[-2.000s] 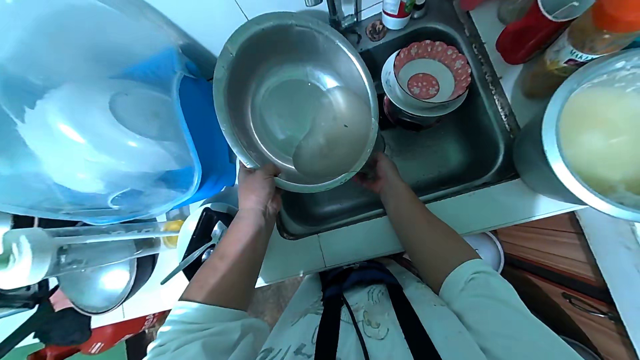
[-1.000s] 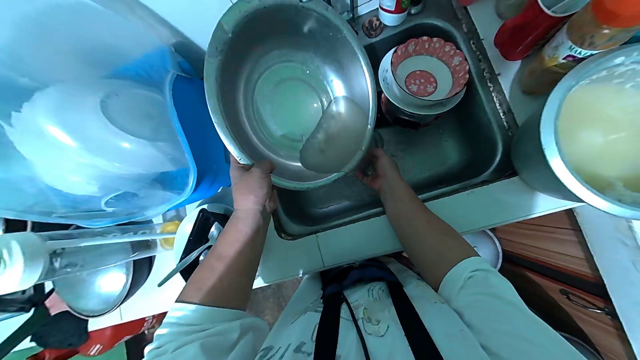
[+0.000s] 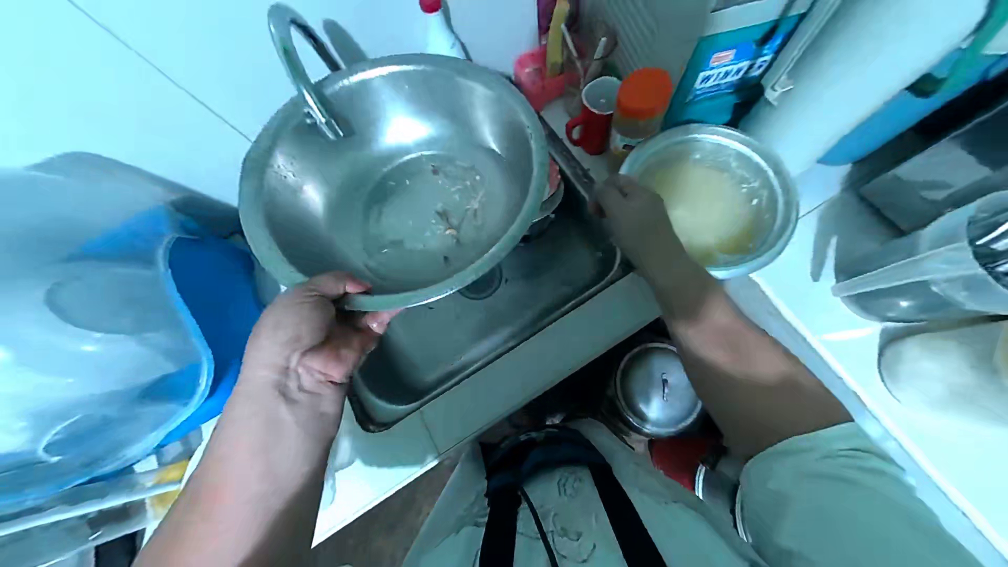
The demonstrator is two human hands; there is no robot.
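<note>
My left hand [image 3: 327,331] grips the near rim of a large stainless steel basin [image 3: 331,213], held over the dark sink [image 3: 441,346] below the chrome faucet [image 3: 295,55]. Bits of debris lie on the basin's wet bottom. My right hand [image 3: 630,209] is off the basin, at the sink's right edge beside a metal pot [image 3: 776,228] of pale yellowish liquid; its fingers are partly hidden, and whether they touch the pot I cannot tell. Behind the basin's right rim, stacked bowls [image 3: 554,189] in the sink show only in part.
A blue container with clear plastic [image 3: 189,339] stands left of the sink. At the back right are a red mug [image 3: 594,118], an orange-lidded jar [image 3: 642,102] and a pink holder [image 3: 539,79]. A lidded pot [image 3: 660,390] sits below the counter. Clear containers [image 3: 929,260] stand at right.
My right hand has left the basin's rim and moved right, near the pot. The basin now tilts under the faucet, and the cloudy water seen in it earlier is mostly gone. The view has turned right.
</note>
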